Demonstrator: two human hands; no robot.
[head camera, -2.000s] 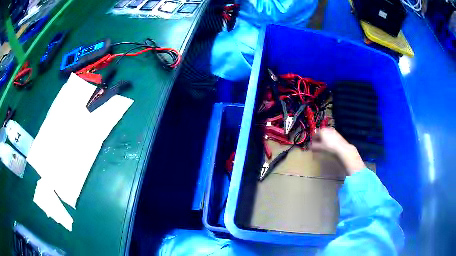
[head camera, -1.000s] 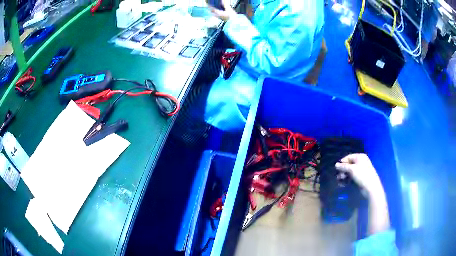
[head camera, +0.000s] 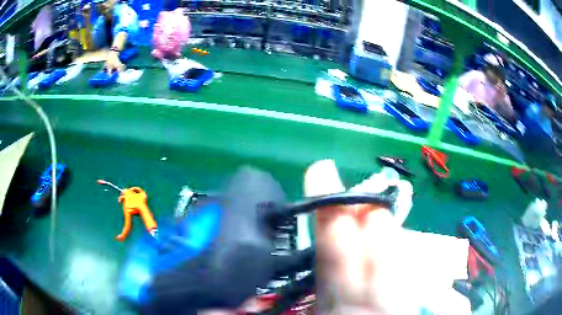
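Note:
A blue and black battery tester (head camera: 179, 246) is large and blurred, close to the camera at lower centre, above the green bench. Its black lead (head camera: 333, 199) runs from its end across the fingers of my right hand (head camera: 354, 252). My right hand is closed around the lead, blurred and cut off by the lower edge. Red and black cable parts show between tester and hand. My left hand cannot be made out.
An orange air blow gun (head camera: 135, 209) and another tester (head camera: 48, 183) lie on the bench (head camera: 185, 132) at left. White sheets (head camera: 434, 252), testers and red clamps (head camera: 435, 161) lie at right. A light green rail crosses behind. Workers sit beyond, near more testers.
The view has swung from the blue bin to the bench. My right hand has left the bin and now holds a tester's lead close to the camera.

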